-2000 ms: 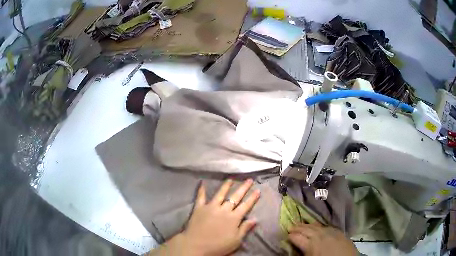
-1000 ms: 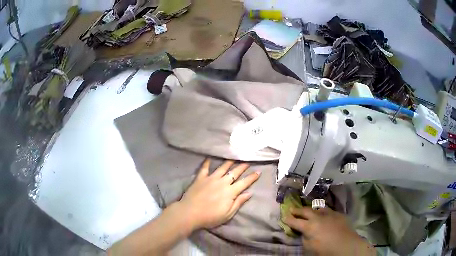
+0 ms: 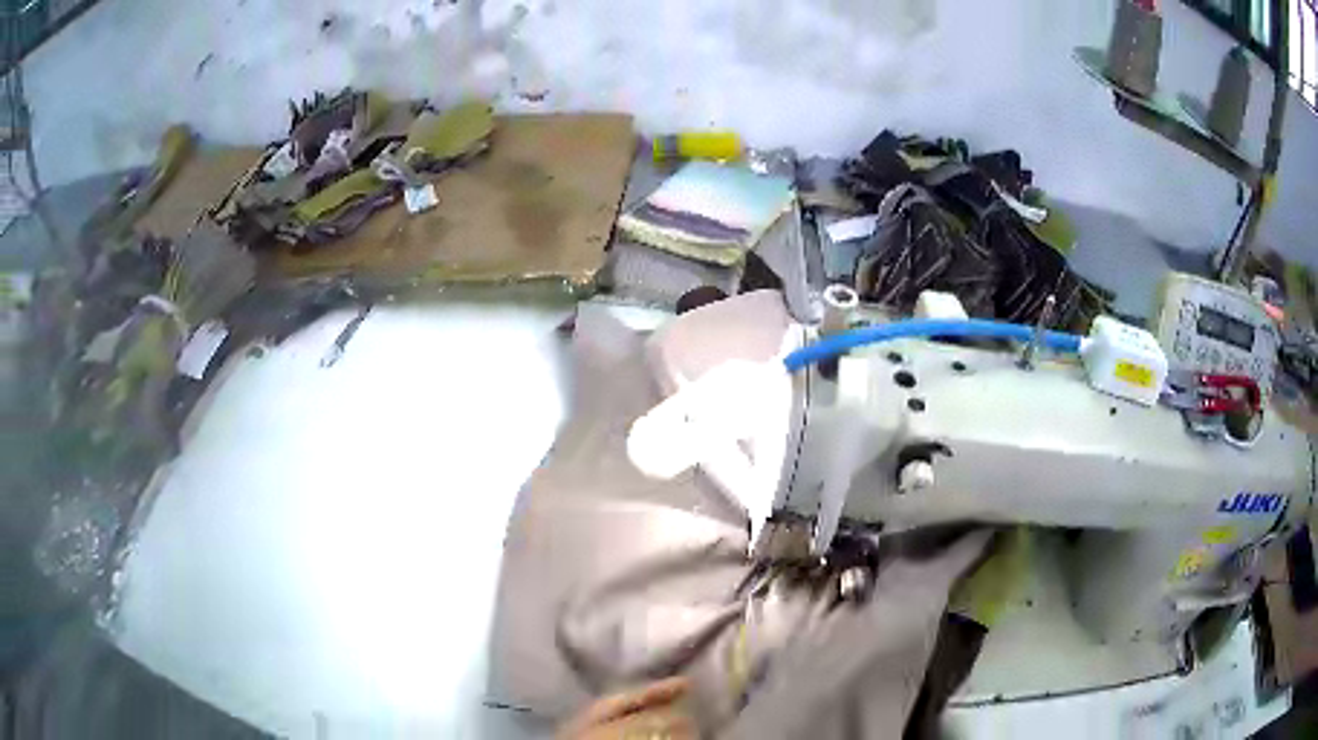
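Observation:
The taupe cloth (image 3: 614,528) lies bunched and folded left of and under the head of the white sewing machine (image 3: 1012,441). Part of it runs to the right under the machine arm. The presser foot area (image 3: 810,557) sits over the cloth's folds. A small yellow-green strip (image 3: 742,658) shows among the folds below the needle area. One hand (image 3: 633,713) shows at the bottom edge, cut off and blurred, on the cloth; it seems to be my left hand. Its fingertips and grip are unclear. My right hand is not in view.
A blue air tube (image 3: 925,333) arches over the machine head. Tied olive bundles (image 3: 362,174) lie on cardboard (image 3: 557,195) at the back left. A dark bundle (image 3: 968,239) and a notebook (image 3: 708,210) lie behind the machine. A control panel (image 3: 1217,333) stands far right.
The view has tilted up. The taupe cloth has shifted right and bunched near the needle. The left hand has moved down to the bottom edge, and the right hand has gone out of view.

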